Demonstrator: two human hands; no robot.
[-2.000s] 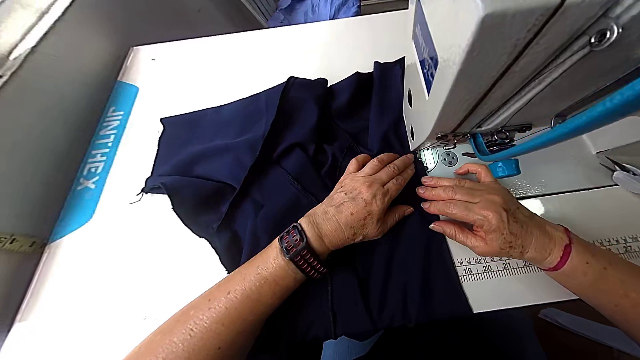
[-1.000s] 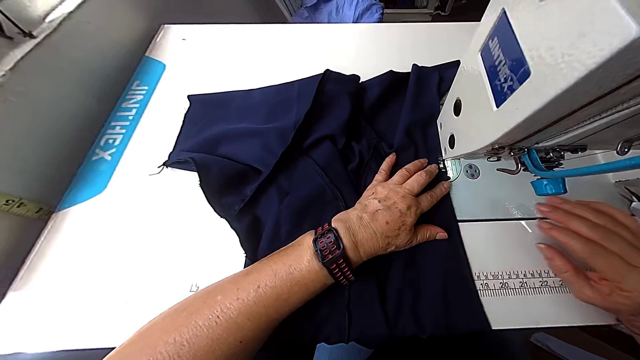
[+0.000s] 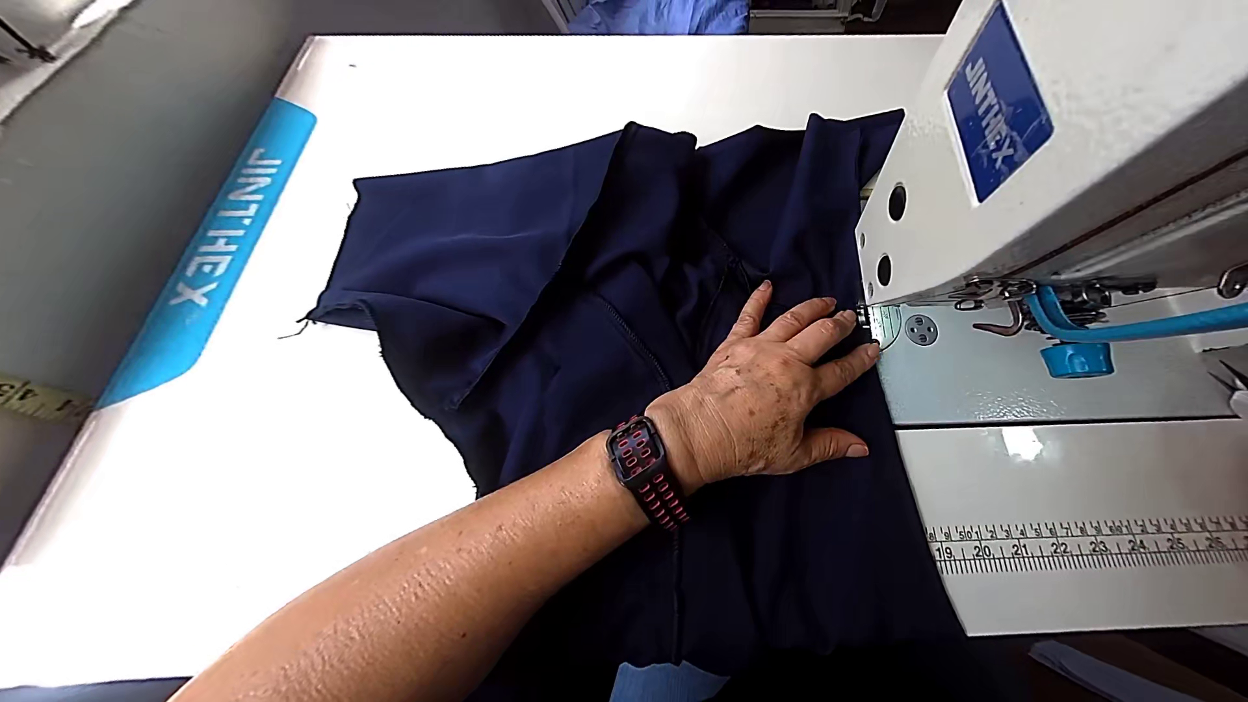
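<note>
My left hand (image 3: 770, 395), a watch on its wrist, lies flat with fingers spread on a navy fabric garment piece (image 3: 468, 234). Its fingertips are beside the presser foot (image 3: 863, 317) of a white sewing machine (image 3: 1092, 117). The fabric's right edge runs under the foot, and its folds spread over the white table to the left. A seam crosses the cloth near my wrist. My right hand is out of view.
A printed ruler scale (image 3: 1082, 551) runs along the table's front right. A blue lever with a knob (image 3: 1077, 360) is at the machine. A tape measure (image 3: 39, 400) lies at the left edge, and light blue cloth (image 3: 658, 16) is beyond the table.
My right hand has moved away from the fabric by the presser foot, rightward out of view. My left hand stays on the fabric. The view has shifted somewhat.
</note>
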